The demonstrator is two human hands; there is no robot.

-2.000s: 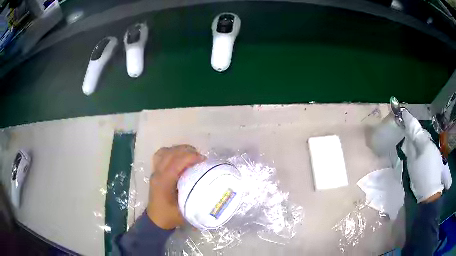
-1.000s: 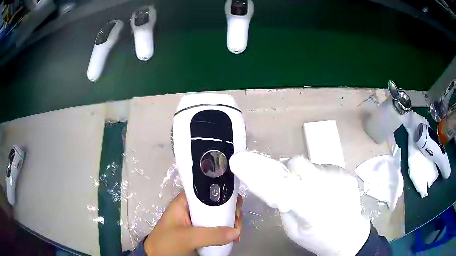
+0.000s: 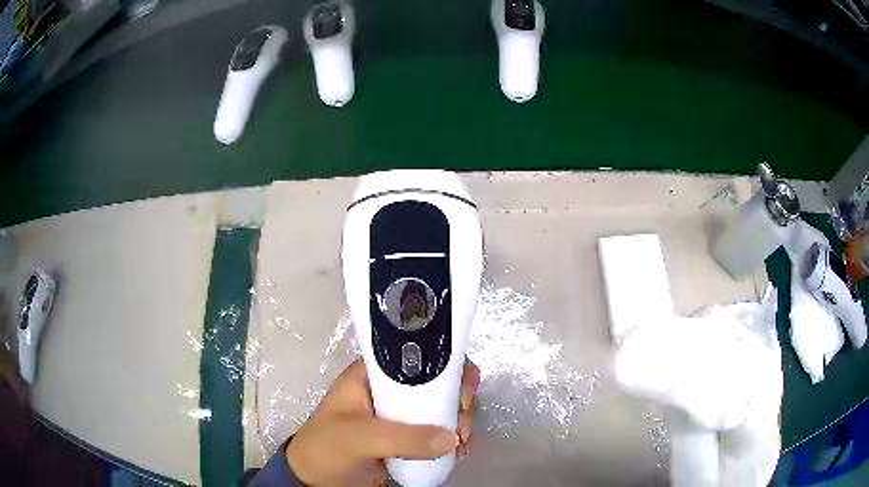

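Note:
My bare left hand (image 3: 367, 433) grips the handle of a white handset (image 3: 414, 285), held upright above the mat with its glossy black oval panel and round button facing me. My right hand (image 3: 700, 366), in a white glove, is low at the right, over the place of the white cloth. Glove and cloth blend together in white blur, so I cannot tell whether the fingers hold it. A flat white block (image 3: 636, 281) lies just beyond the glove. Clear crinkled film (image 3: 524, 347) lies on the mat behind the handset.
Three handsets lie on the green belt, one at its middle (image 3: 519, 57). Another handset (image 3: 35, 319) lies at far left. A white dispenser bottle (image 3: 753, 238) with a metal lid stands at right. Beside it, a handset (image 3: 834, 285) lies on white cloth (image 3: 815, 333). A blue stool (image 3: 829, 457) shows lower right.
My left hand has turned the handset from its end view to its panel face. My gloved hand went from the bottle to the handset's panel, then moved away right to the cloth.

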